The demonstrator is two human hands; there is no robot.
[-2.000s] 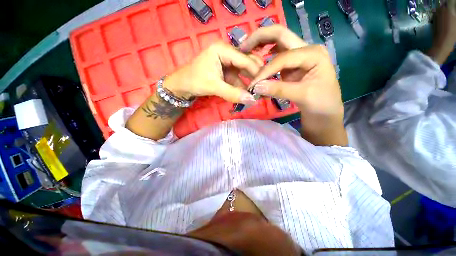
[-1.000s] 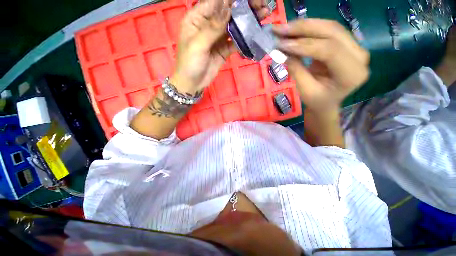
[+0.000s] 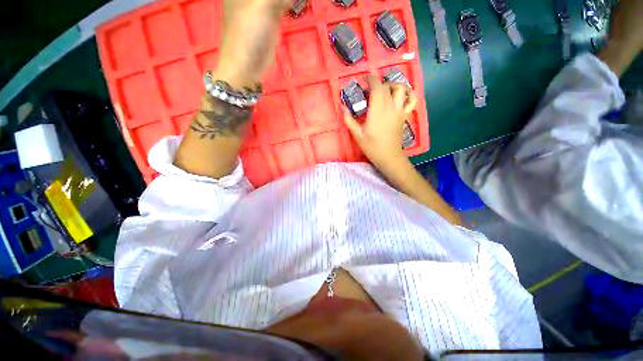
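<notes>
My right hand (image 3: 384, 116) is over the right part of the red compartment tray (image 3: 271, 106), with thumb and finger around a closed watch (image 3: 354, 99) in a pocket. The watch is a dark head with a grey mesh strap loop and a small white patch. My left hand (image 3: 250, 32) is blurred at the top edge, above the tray; its fingers are cut off or unclear. Other closed watches (image 3: 346, 42) sit in pockets above. Two more in the right column are partly hidden by my right hand.
Open watches (image 3: 470, 32) with straight mesh straps lie on the green mat (image 3: 451, 106) right of the tray. Another person's sleeve (image 3: 571, 155) is at the right. A black device (image 3: 92, 162), white block (image 3: 39, 146) and blue instrument (image 3: 25, 222) are at the left.
Both hands held a watch together above the tray; they have now parted. My right hand has lowered to the tray's right side, and my left hand has moved up and left.
</notes>
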